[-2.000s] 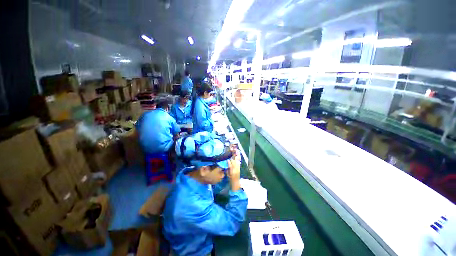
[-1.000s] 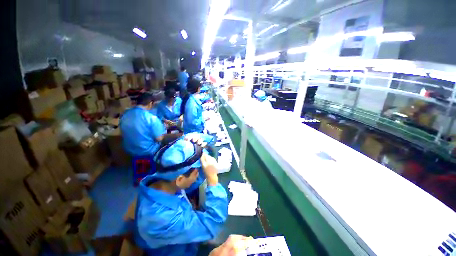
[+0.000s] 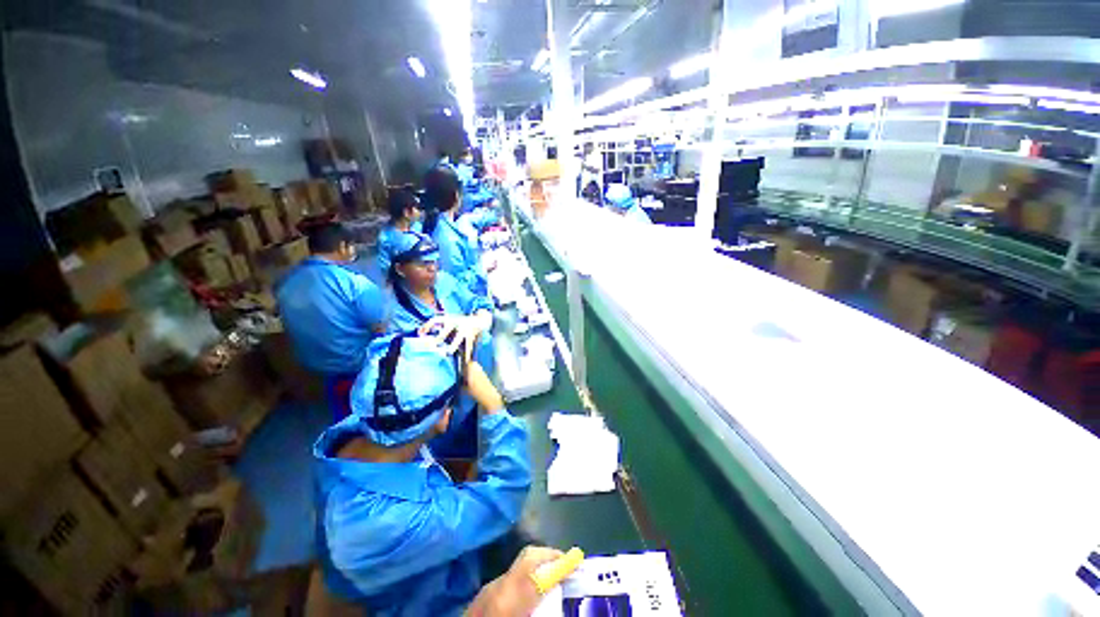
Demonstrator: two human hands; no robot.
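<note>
A small white retail box [image 3: 645, 581] with a dark blue picture on its face is at the bottom edge, partly cut off. My left hand [image 3: 516, 586] comes in from the lower left and holds the box at its left side. A yellow cover is on one fingertip, over the box's corner. The lower part of the hand is out of the picture. My right hand is not in view. A white stack [image 3: 581, 454] lies farther up the green bench [image 3: 557, 398], its details lost in glare.
A person in blue [image 3: 416, 482] sits close on the left, a hand raised to a head strap. More workers sit beyond along the bench. Brown cartons [image 3: 48, 446] are piled at far left. A white post [image 3: 578, 325] and a long bright white shelf [image 3: 772, 350] stand to the right.
My left hand has come into view and taken hold of the white box, which stood alone at first. The view has shifted, and the near worker's head has turned away from the camera.
</note>
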